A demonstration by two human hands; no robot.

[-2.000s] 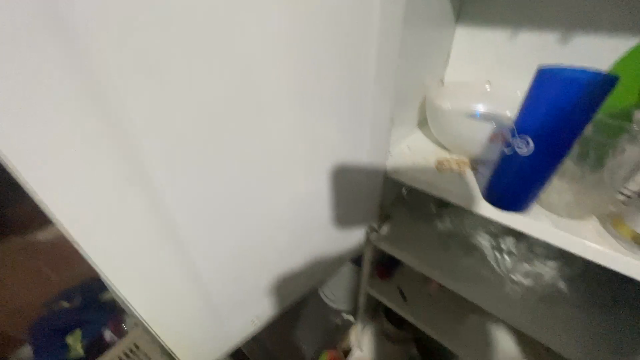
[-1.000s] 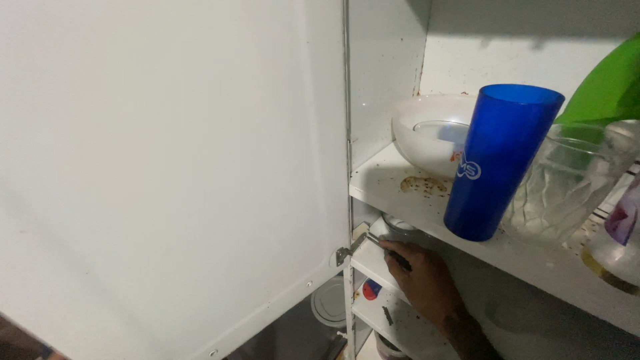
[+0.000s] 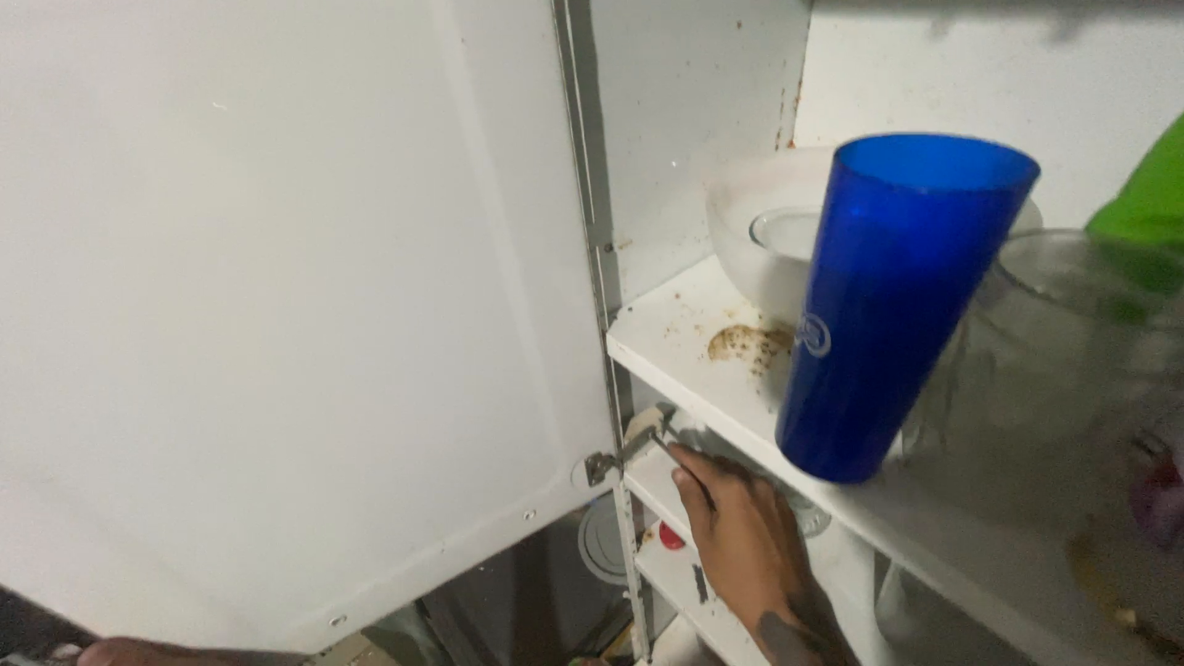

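My right hand (image 3: 745,527) grips a thin dark tool (image 3: 683,472), whose kind I cannot make out, with its tip beside the metal hinge (image 3: 599,468) low on the white cabinet door (image 3: 305,314). At the bottom left, part of my left hand (image 3: 139,651) shows by the door's lower edge; its fingers are mostly cut off. A tall blue plastic tumbler (image 3: 902,305) stands on the shelf (image 3: 666,370) above my right hand, in front of a whitish bowl (image 3: 754,240).
Right of the tumbler are a clear glass vessel (image 3: 1064,370) and a green object (image 3: 1147,194). Brown stains (image 3: 745,344) mark the shelf. Lower shelves hold a red item (image 3: 671,536) and a small dark one (image 3: 700,584). A round lid-like thing (image 3: 606,541) is behind the door.
Two seconds ago neither hand was plainly seen. My right hand was at the hinge one second ago and remains there with the tool. My left hand now shows at the bottom left.
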